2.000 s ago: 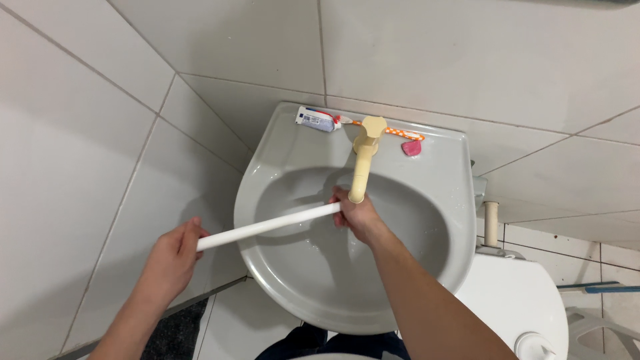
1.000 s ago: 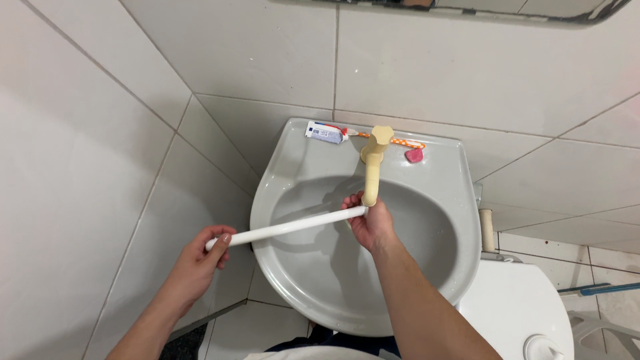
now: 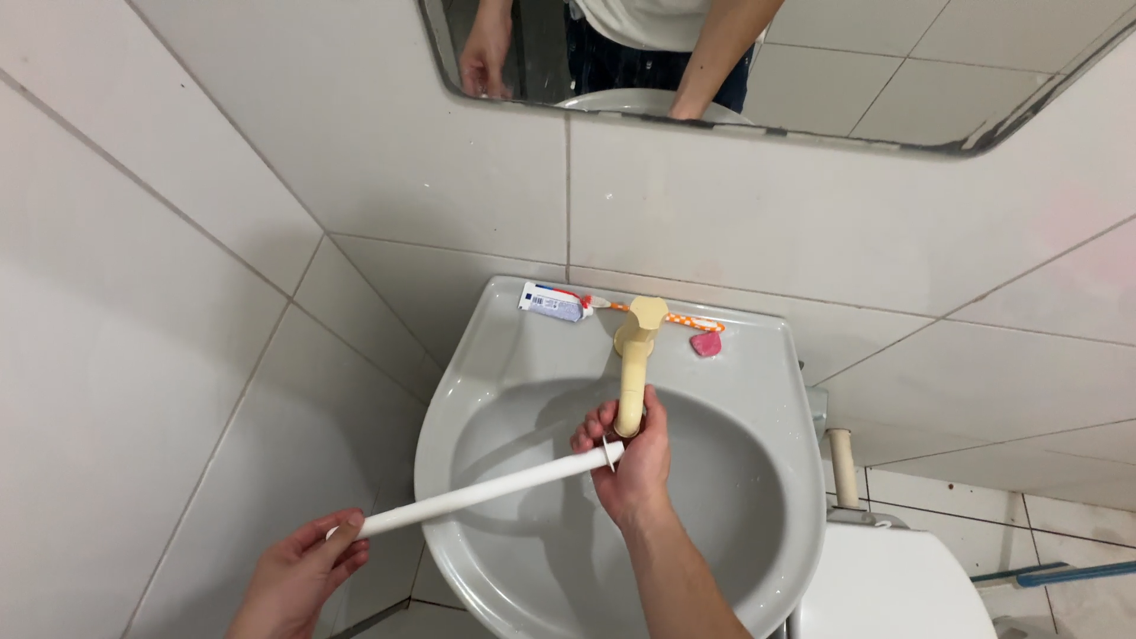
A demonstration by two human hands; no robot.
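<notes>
A long white plastic tube (image 3: 484, 491) slants across the left part of a grey washbasin (image 3: 799, 497). My left hand (image 3: 311, 564) pinches its lower end between thumb and fingers, just outside the basin's left rim. The tube's other end, with a thin flange round it, lies at the palm of my right hand (image 3: 635, 461). That hand is cupped palm up under the spout of a cream plastic tap (image 3: 633, 386), fingers curled. Whether it grips the tube is not clear. The spout's mouth is close to the palm; no water stream can be made out.
On the basin's back ledge lie a toothpaste tube (image 3: 555, 303), an orange-and-white toothbrush (image 3: 697, 321) behind the tap, and a pink piece, perhaps soap (image 3: 706, 344). A mirror (image 3: 852, 71) hangs above. A white toilet lid (image 3: 887, 586) is at the right, a blue handle (image 3: 1078, 574) beyond.
The view has tilted up, bringing the mirror in. The right hand has turned palm up beneath the spout, and the flange at the tube's end now shows. The left hand still holds the other end.
</notes>
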